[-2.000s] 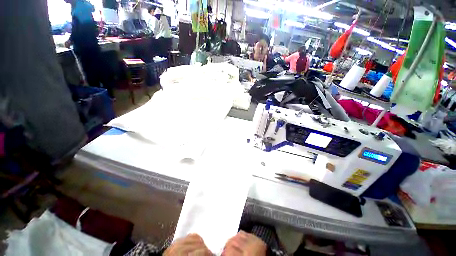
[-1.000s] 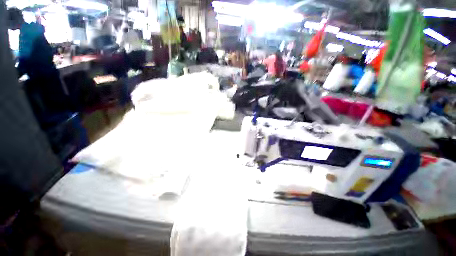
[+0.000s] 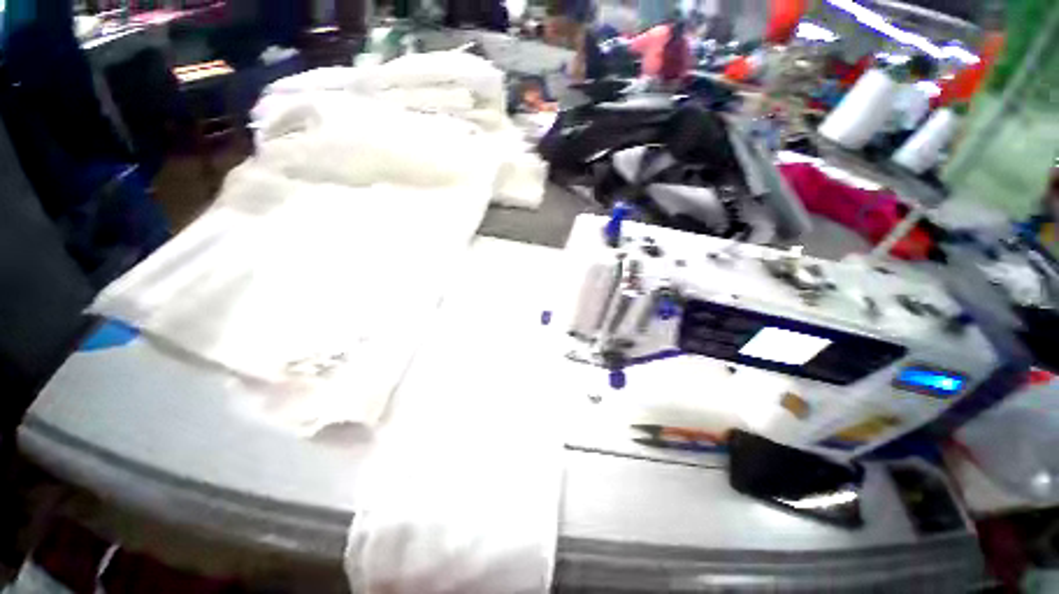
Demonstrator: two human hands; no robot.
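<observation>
A long white cut panel (image 3: 465, 476) lies on the table left of the needle area and hangs over the front edge. It runs out of the picture's bottom. A large off-white stack of cut panels (image 3: 314, 244) lies on the left and back of the table. The white sewing machine (image 3: 790, 337) stands at the right, its screen lit. Neither of my hands is in the picture.
Snips (image 3: 679, 436) and a black flat object (image 3: 795, 478) lie on the table before the machine. Black and grey fabric (image 3: 668, 157) is heaped behind it. White thread cones (image 3: 862, 107) stand at the back right. The table's grey edge (image 3: 174, 516) curves across the front.
Both hands, seen earlier on the panel's near end, have gone out of view. The camera has tilted down, so the stack and machine look closer. The panel still lies over the front edge.
</observation>
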